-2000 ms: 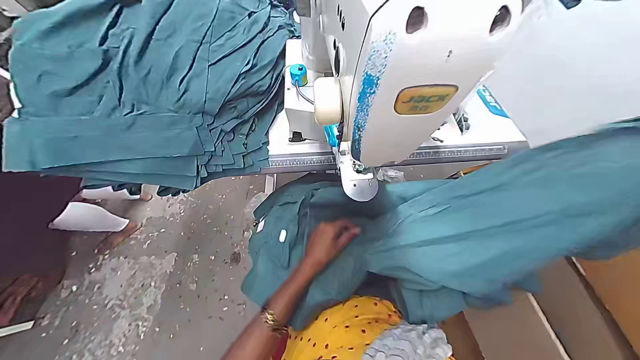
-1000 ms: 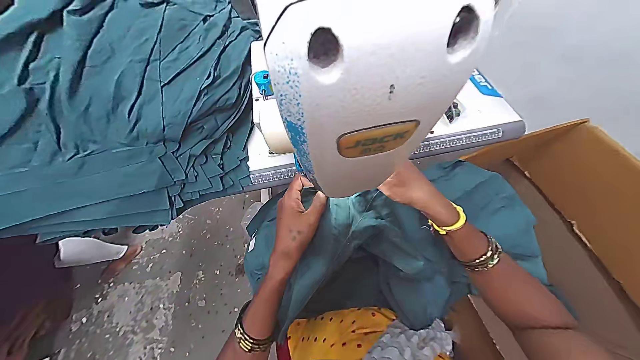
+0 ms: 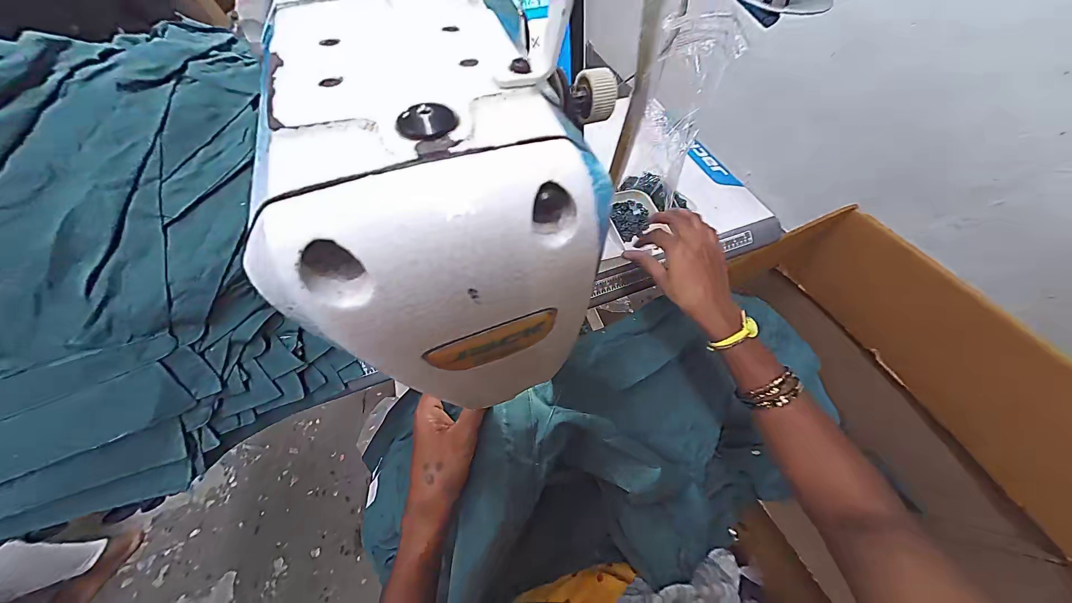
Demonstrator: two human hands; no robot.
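Observation:
A teal garment [image 3: 662,377] hangs over my lap below the white head of a Jack sewing machine [image 3: 419,251]. My left hand [image 3: 444,448] is on the cloth right under the machine head, which hides its fingertips; the cloth appears pinched there. Off the cloth, my right hand [image 3: 691,260] reaches over the machine bed's edge, fingers parted, beside a small dish of dark buttons or similar small pieces [image 3: 630,216]. Nothing shows between its fingers. The needle area is hidden behind the head.
Stacked teal garments [image 3: 126,276] lie left of the machine. An open cardboard box [image 3: 938,310] stands at the right. Clear plastic [image 3: 682,92] hangs behind the dish. Part of another person's leg [image 3: 100,569] shows at the lower left, above a speckled floor [image 3: 293,511].
My right hand has left the cloth and moved up and right to the small dish. My left hand has stayed at the cloth under the machine head. The view has moved closer over the machine.

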